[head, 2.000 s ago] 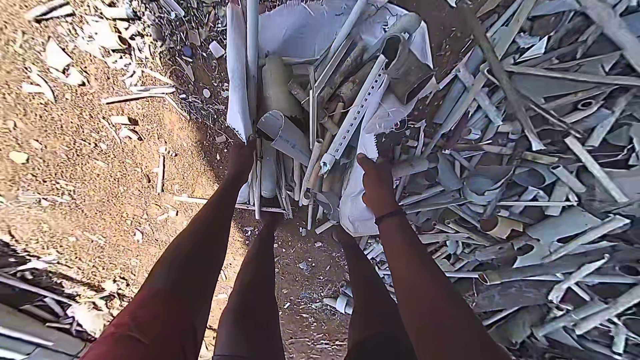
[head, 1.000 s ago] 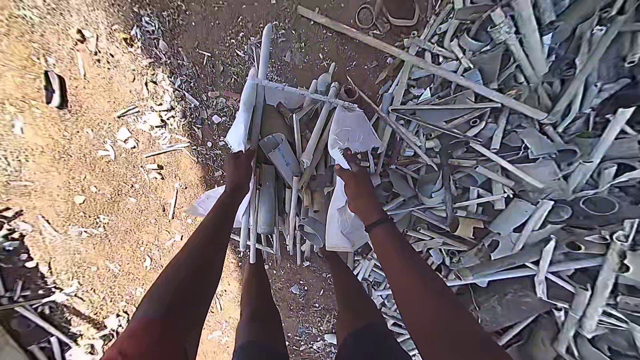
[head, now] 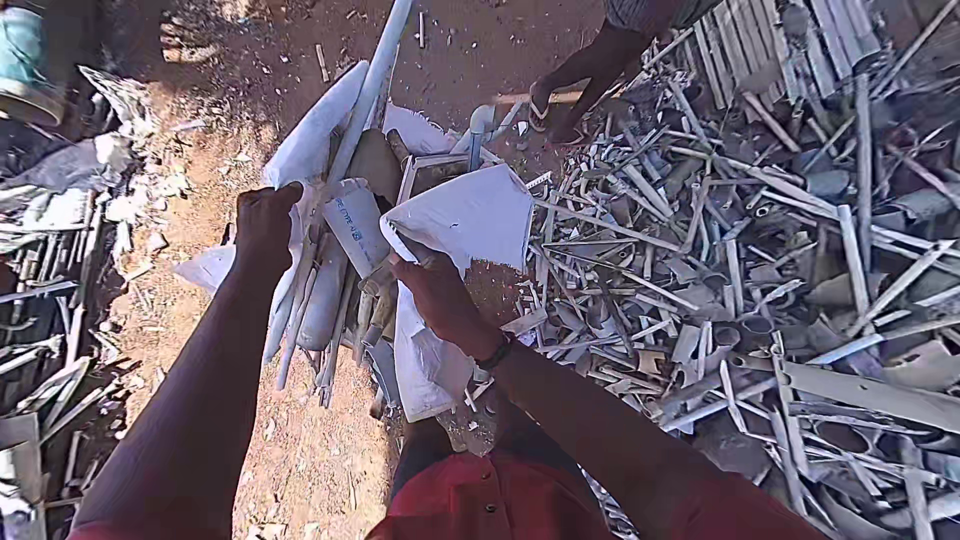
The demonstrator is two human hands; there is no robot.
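A white woven sheet (head: 472, 214) is gathered up at both sides around a bundle of plastic pipe pieces. My left hand (head: 266, 225) is closed on the sheet's left edge, beside a long pale pipe (head: 371, 82) that slants up out of the bundle. On the right side, my right hand (head: 435, 289) grips the sheet's folded edge. Between the hands lies a wide cut pipe piece (head: 356, 225) with printing on it. Thinner pipes and a rounded grey piece (head: 324, 300) are below it. An elbow fitting (head: 482, 120) tops a pipe at the bundle's far side.
A large heap of broken pipes (head: 697, 300) spreads over the right side. Another person's legs (head: 592, 75) are at the top, near stacked slats (head: 757, 52). More scrap (head: 60, 300) lies at the left, below a teal and beige container (head: 30, 60). Bare earth runs between.
The view has shifted, bringing another person's legs in at the top. The bundle appears raised closer to my body, and the sheet's right flap has folded outward. Both hands have stayed on the sheet.
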